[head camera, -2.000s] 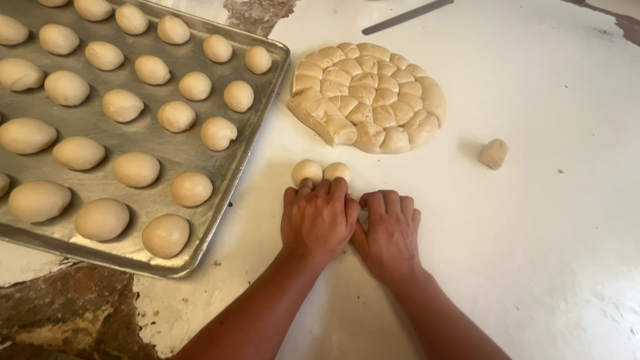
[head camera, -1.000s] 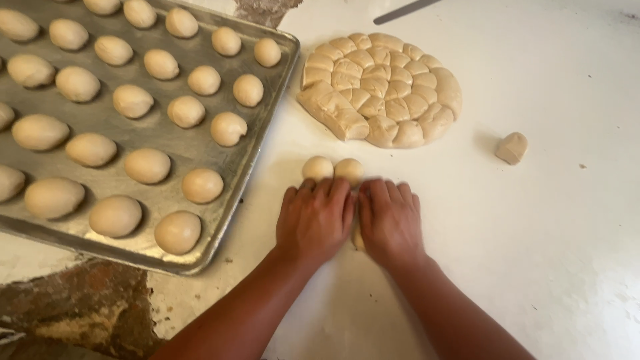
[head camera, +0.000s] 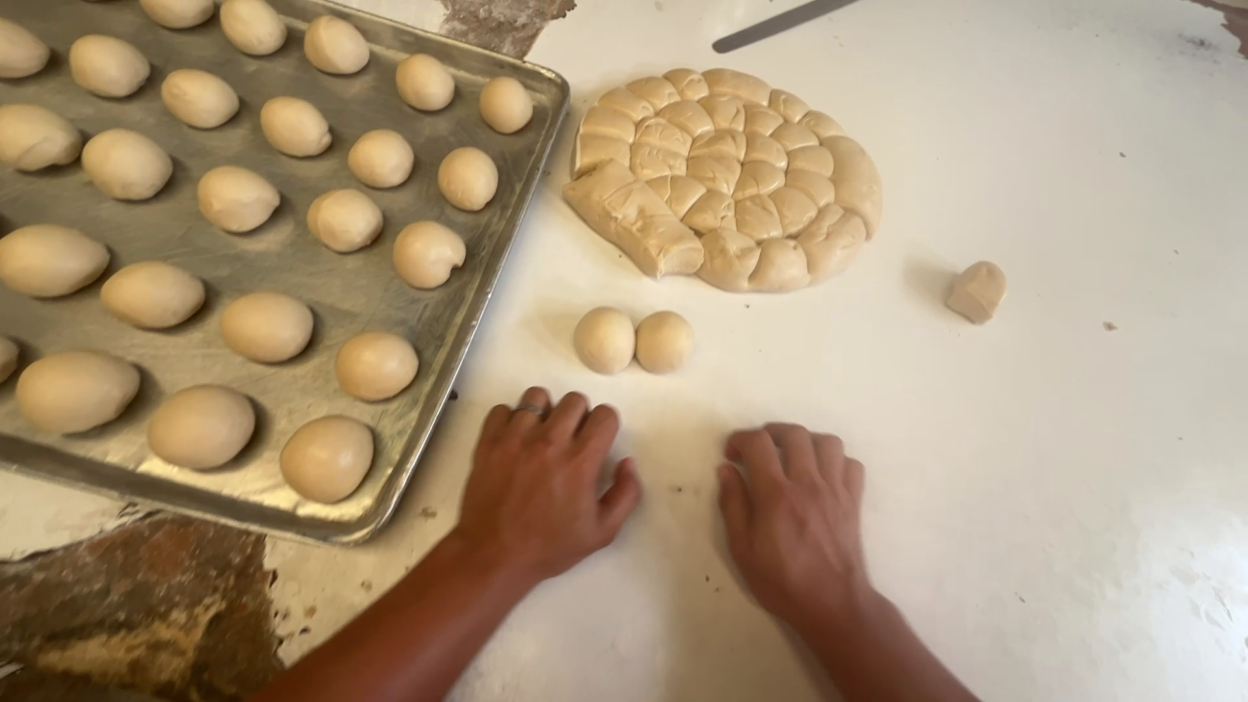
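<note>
My left hand (head camera: 546, 487) rests palm down on the white tabletop, fingers curled and a ring on one finger; what lies under its palm is hidden. To its right my right hand (head camera: 795, 507) is also palm down with curled fingers, its underside hidden. Just beyond my left hand two smooth dough balls (head camera: 604, 340) (head camera: 665, 341) touch side by side. Behind them lies a round slab of dough (head camera: 760, 175) scored into many pieces, with a thick dough strip (head camera: 634, 216) at its near left edge. A small dough lump (head camera: 977, 292) sits alone at the right.
A metal baking sheet (head camera: 444, 390) fills the left, bearing several rows of dough balls (head camera: 327, 458). A flat dark blade or scraper (head camera: 780, 24) lies at the top. Brown, worn patches (head camera: 146, 595) mark the tabletop at lower left. Small crumbs dot the white surface.
My hands were close together just below the two dough balls; now they are apart, with a wide gap between them. The two balls show in full.
</note>
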